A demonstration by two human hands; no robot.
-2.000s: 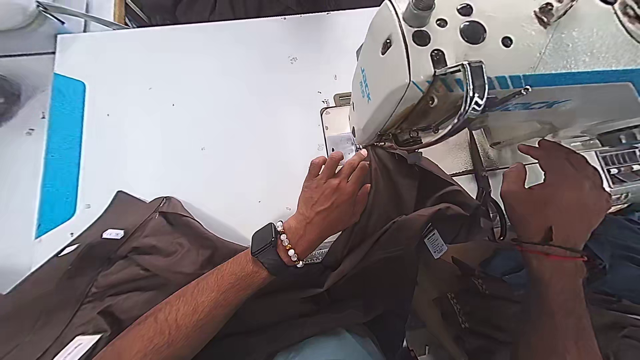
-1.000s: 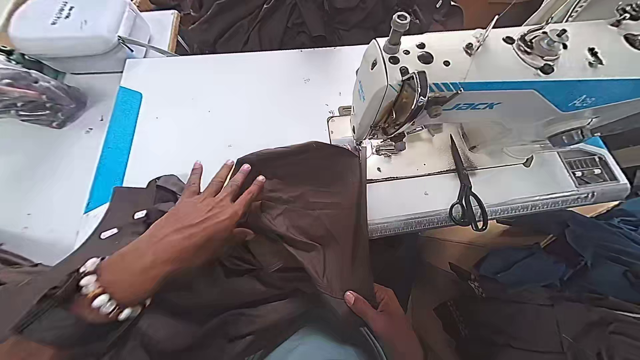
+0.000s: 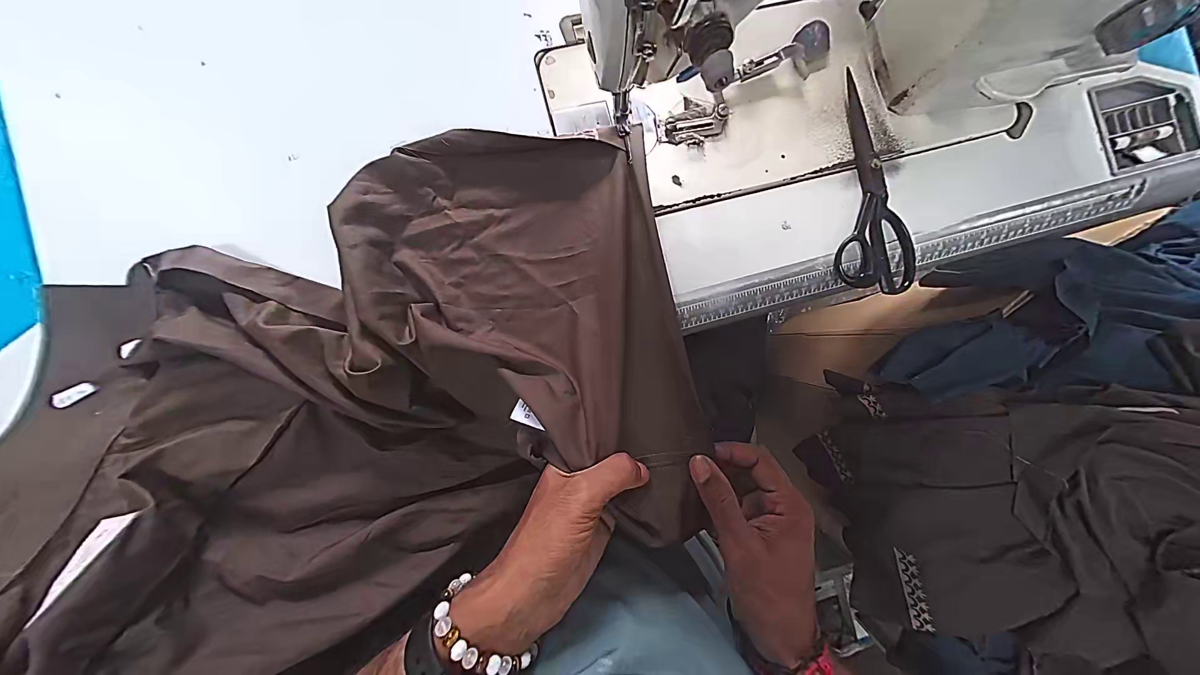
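Dark brown fabric (image 3: 525,262) of a garment spreads over the table's front part, its upper corner at the needle and presser foot (image 3: 622,111) of a sewing machine (image 3: 609,37). My left hand (image 3: 562,544) pinches this fabric near the front, by a stitched line, with the thumb on top. Just to the right, my right hand (image 3: 764,548) grips the fabric's right edge between thumb and fingers. A small white label (image 3: 527,414) shows on the cloth above my left hand. Whether the presser foot is up or down I cannot tell.
Black-handled scissors (image 3: 877,225) lie on the machine bed (image 3: 750,234), their handles over its ruler-marked front edge. Dark garment pieces with patterned trim (image 3: 956,506) and blue cloth (image 3: 984,347) are piled to the right. The white tabletop (image 3: 234,122) extends behind the fabric.
My left hand has moved from flat on the fabric at the left to the fabric's right part, near my right hand. The scissors, under my right hand at first, lie free of it. The view is closer.
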